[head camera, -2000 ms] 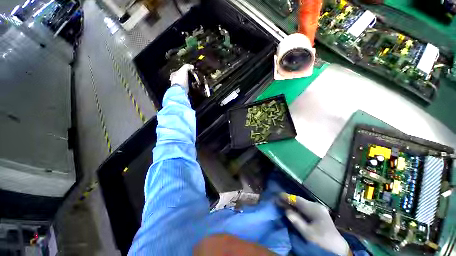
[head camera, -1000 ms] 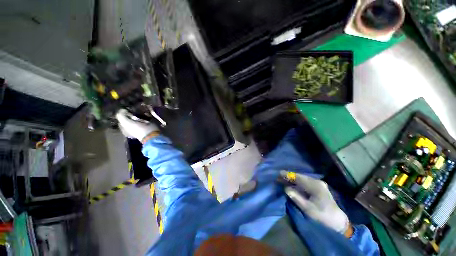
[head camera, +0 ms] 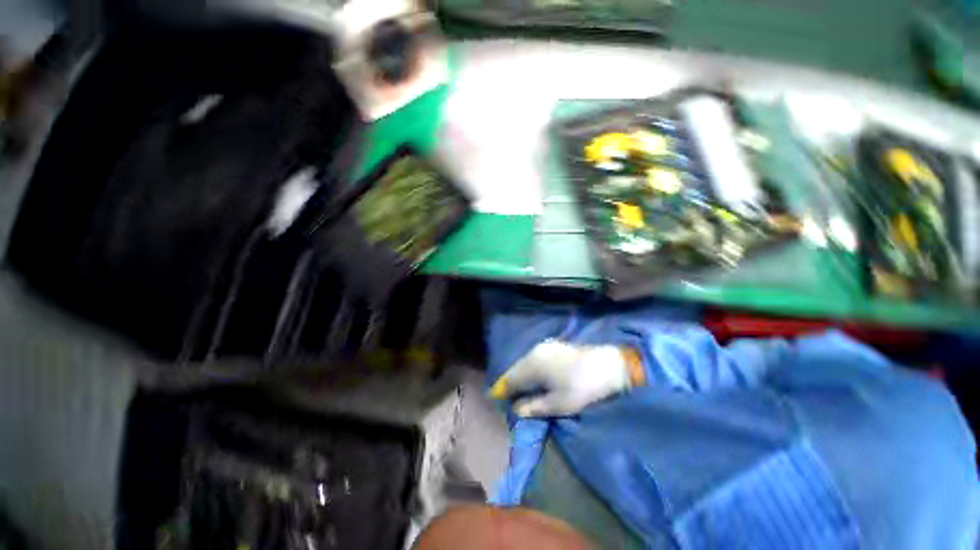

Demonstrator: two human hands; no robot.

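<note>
The view is blurred. My right hand point(head camera: 570, 378), in a white glove with a yellow fingertip, is low near my lap below the bench edge. Its fingers are bent; whether it holds something cannot be told. My left hand is not in view. A loaded circuit board in a black frame point(head camera: 586, 204) lies on the bench mat in front. A black crate point(head camera: 403, 430) stands at the lower left, with a blurred dark board-like load inside.
A shallow black tray point(head camera: 457, 222) of olive-green parts sits at the bench's left. Above it is a white nozzle point(head camera: 360, 81) with a dark opening. Large black crates point(head camera: 161, 215) stand left. Another loaded board point(head camera: 903, 226) lies at the right; more pallets run along the back.
The view has swung right towards the bench. My left hand, which was carrying a loaded board over the lower crate, is out of view. My right hand remains near my lap.
</note>
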